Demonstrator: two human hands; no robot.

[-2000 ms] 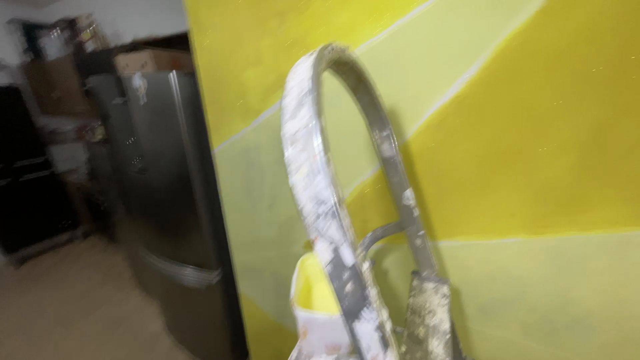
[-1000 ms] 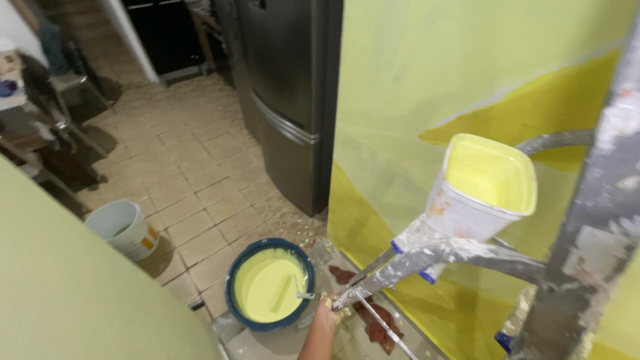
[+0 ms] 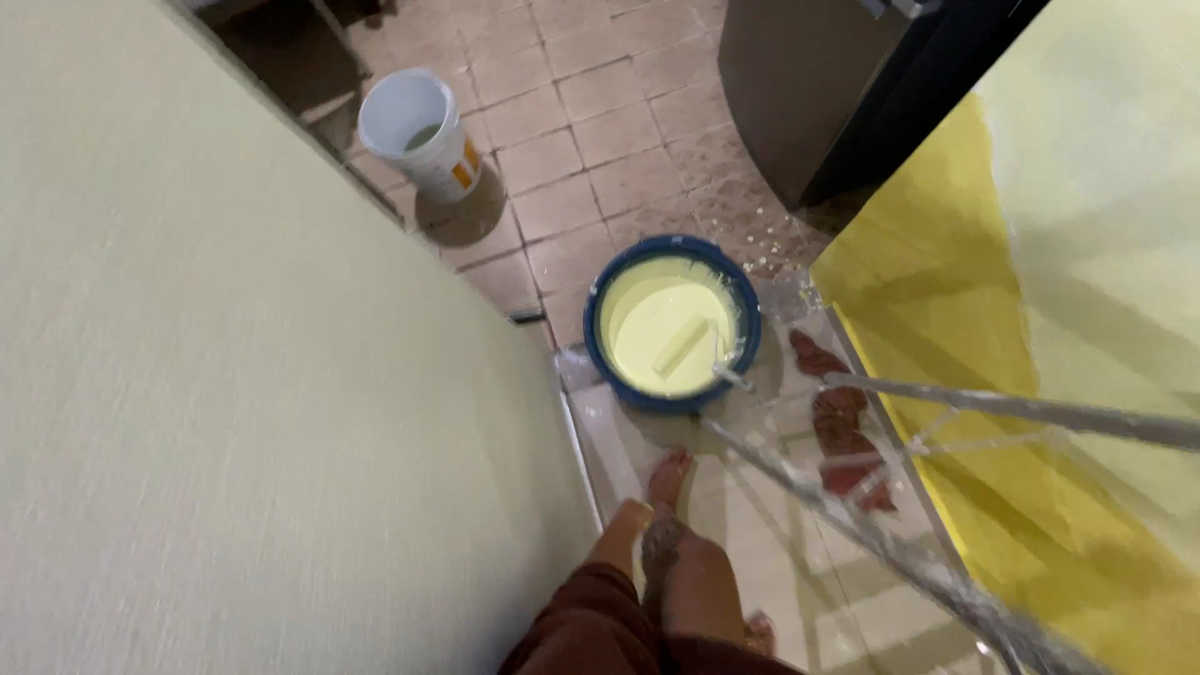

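A round dark-blue bucket [image 3: 670, 408] holds pale yellow paint. A paint roller [image 3: 682, 347] lies in it, its head on the paint and its frame against the right side of the rim. A bare limb [image 3: 619, 539] comes out of dark red cloth [image 3: 595, 614] at the bottom middle; whether it ends in my left hand or is part of a leg cannot be told. A bare foot [image 3: 669, 473] is just below the bucket. Paint-spotted ladder rails [image 3: 891, 553] cross the lower right. My right hand is not in view.
A white plastic bucket [image 3: 412, 155] stands on the tiled floor at upper left. A pale wall [image 3: 281, 375] fills the left side. A dark refrigerator [image 3: 806, 94] stands upper right, beside the yellow-painted wall [image 3: 937, 244]. A dark red cloth [image 3: 844, 431] lies near the ladder.
The view has swung down to the floor. One second ago a hand was near a ladder rail beside the blue bucket; it is no longer there. The small white tub of yellow paint has left view.
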